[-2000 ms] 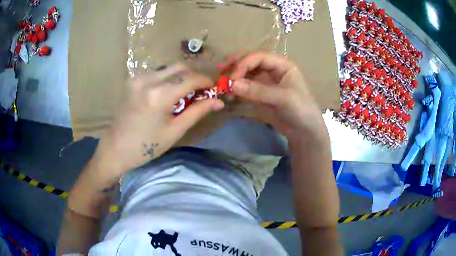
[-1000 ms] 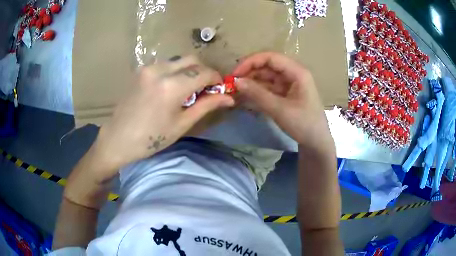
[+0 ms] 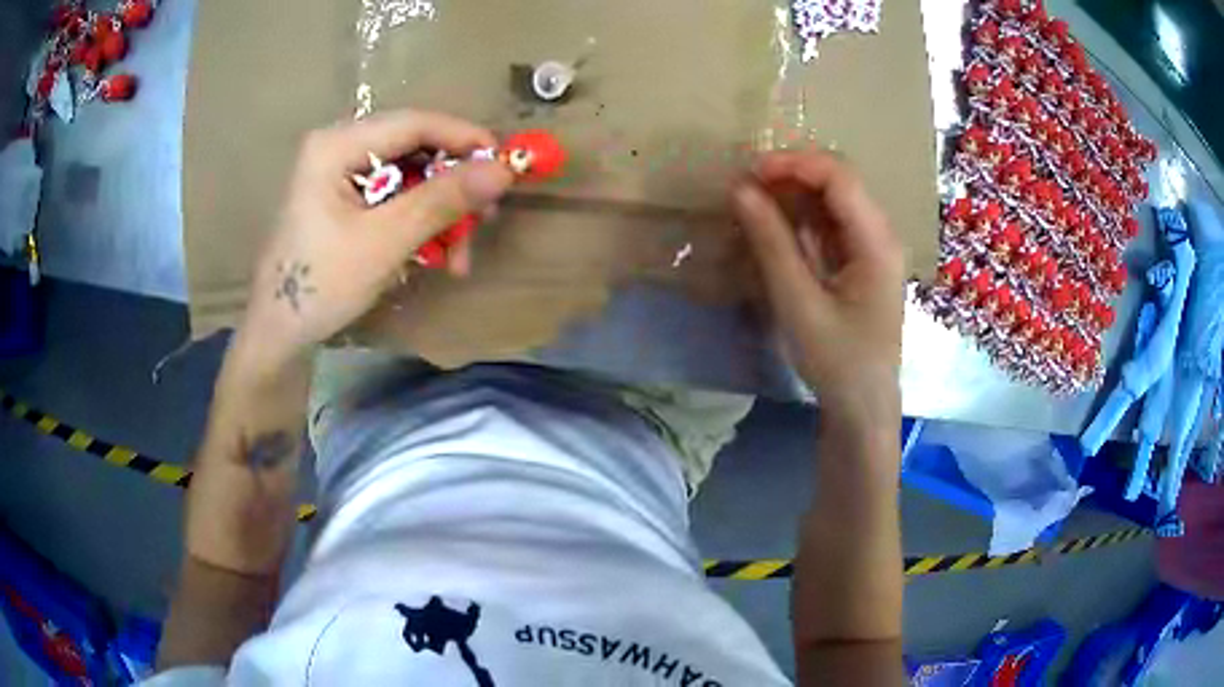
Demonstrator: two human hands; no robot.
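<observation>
My left hand [image 3: 352,222] holds several red-headed figurines; one red head [image 3: 534,154] sticks out past the thumb and forefinger, another shows below the palm. My right hand [image 3: 822,248] is blurred, its thumb and fingers apart, off to the right of the left hand, and I see nothing in it. A tiny white-pink add-on part [image 3: 682,254] lies between the hands near the cardboard's front. A small whitish cup [image 3: 549,81] stands on a dark smudge on the cardboard sheet [image 3: 644,121].
Dense rows of red-headed figurines [image 3: 1027,201] lie on bare metal at right, with light-blue glove-like shapes [image 3: 1165,336] beyond. A heap of add-on parts [image 3: 838,16] lies at the board's upper right. Loose red-headed pieces [image 3: 105,47] lie at far left.
My hands have moved apart: the left went left and up with the figurines, the right went right, off the red head. The small part between them now shows.
</observation>
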